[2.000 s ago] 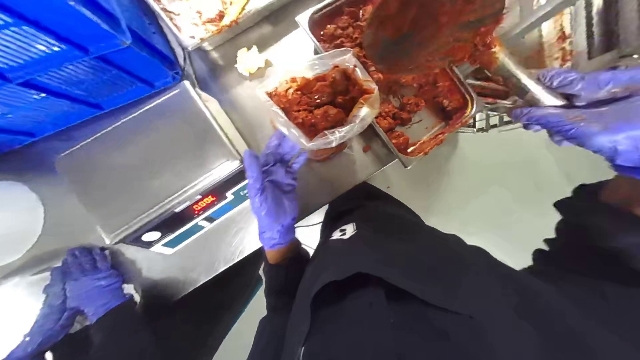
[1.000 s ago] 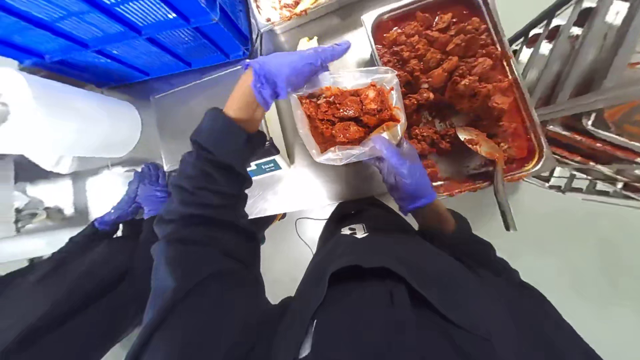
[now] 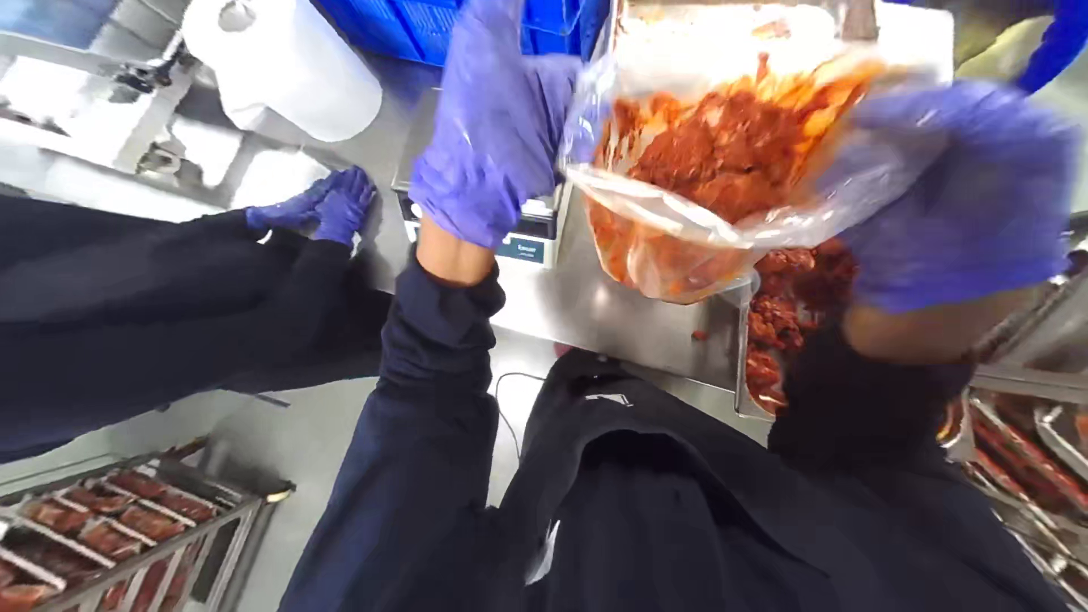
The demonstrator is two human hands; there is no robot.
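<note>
A clear plastic bag [image 3: 671, 255] of red marinated meat [image 3: 722, 161] is held up between my gloved hands, its mouth wide and facing the camera. My left hand [image 3: 501, 127], in a purple glove, grips the bag's left edge. Around the right edge is my right hand [image 3: 960, 195], gloved too and blurred by motion. Below and behind the bag, a metal tray [image 3: 742, 365] of red meat is partly hidden by the bag and my right arm. The digital scale [image 3: 535, 228] lies behind my left wrist, its pan mostly covered.
At the left, a person's gloved hands [image 3: 331, 204] rest together on the steel table [image 3: 629, 331]. Beyond them lies a white plastic roll [image 3: 289, 68]. A blue crate [image 3: 408, 25] is at the table's back. Racks of meat trays stand at lower left [image 3: 119, 527] and right [image 3: 1028, 476].
Both my hands have lifted the bag off the table, nearer to the camera. Two seconds ago my right hand held a metal scoop; one second ago a spoon lay in the tray. The view has shifted.
</note>
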